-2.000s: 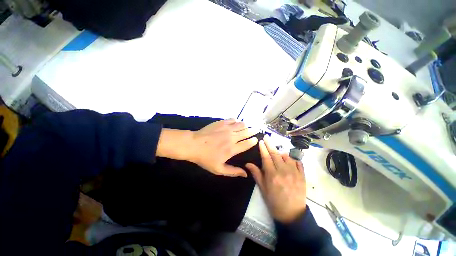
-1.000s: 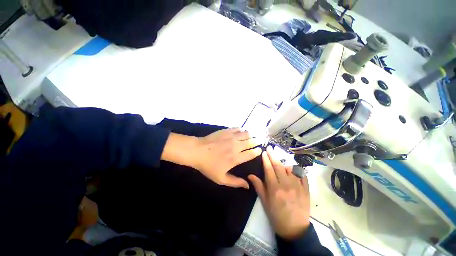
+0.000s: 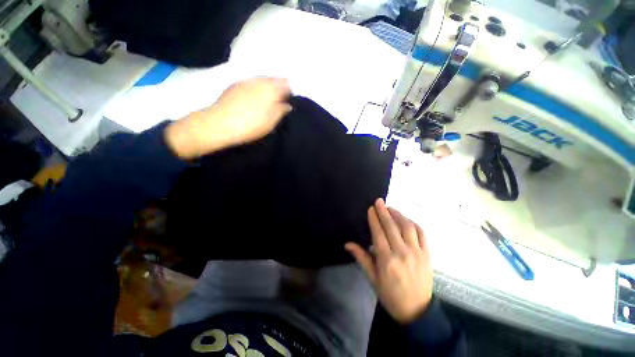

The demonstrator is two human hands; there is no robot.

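A black fabric piece (image 3: 313, 188) lies on the white table and hangs over its front edge. Its upper right corner is under the presser foot (image 3: 385, 144) of the white sewing machine (image 3: 445, 77) with "JACK" lettering. My left hand (image 3: 254, 111), slightly blurred, pinches the fabric's far left edge, fingers closed on it. My right hand (image 3: 398, 258) lies flat with fingertips on the fabric's right edge, below the needle area. The needle tip and any thread are too small to make out.
Blue-handled snips (image 3: 510, 252) and black-handled scissors (image 3: 496, 169) lie under and beside the machine arm. A dark fabric pile (image 3: 174, 28) is at the upper left. Striped cloth (image 3: 391, 35) lies behind the machine head. Another machine part (image 3: 69, 31) stands at the far left.
My left hand has moved from beside the needle to the fabric's far left edge and gripped it. My right hand is now farther from the needle. The fabric is spread differently, and the view has shifted.
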